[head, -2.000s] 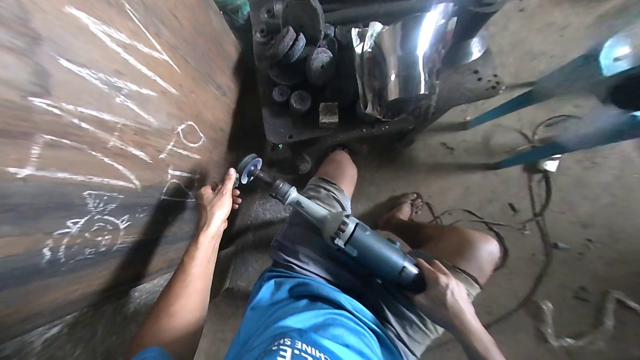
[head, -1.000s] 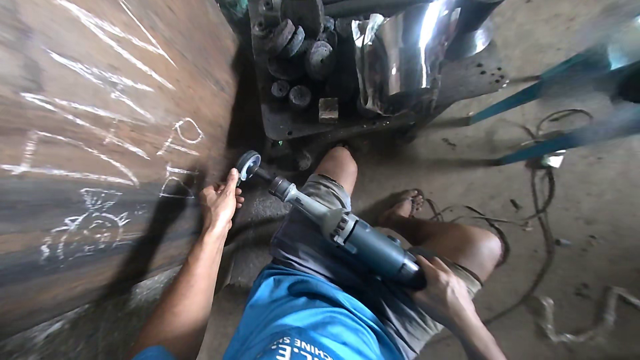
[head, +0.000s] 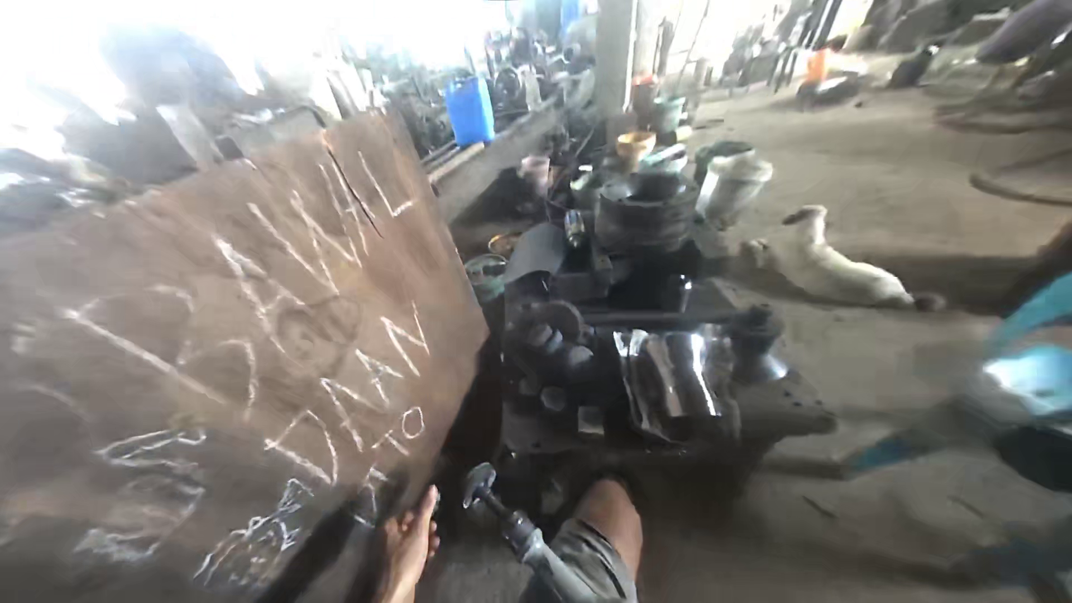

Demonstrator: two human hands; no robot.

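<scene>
My left hand [head: 410, 536] is at the bottom of the head view, thumb up, just left of the abrasive wheel [head: 480, 484] on the tip of a power grinder [head: 536, 540]. A dark gap shows between hand and wheel; whether the fingers hold something small cannot be told. The grinder's neck lies beside my bare knee, its body cut off by the lower edge. My right hand is out of view. Ahead, a dark metal bench [head: 536, 440] carries a shiny curved metal sheet [head: 678, 381], a small metal block [head: 590, 420] and several round dark discs [head: 553, 398].
A large wooden board [head: 209, 335] with chalk writing stands close on the left. Beyond the bench are buckets [head: 733, 188] and a blue container [head: 470, 110]. A whitish animal [head: 846, 268] lies on the floor at right. A blurred teal object [head: 1038, 368] is at the right edge.
The view has tilted up strongly. My left hand, at the grinder's wheel earlier, is now apart from it. My right hand, earlier on the grinder's rear end, has left the view.
</scene>
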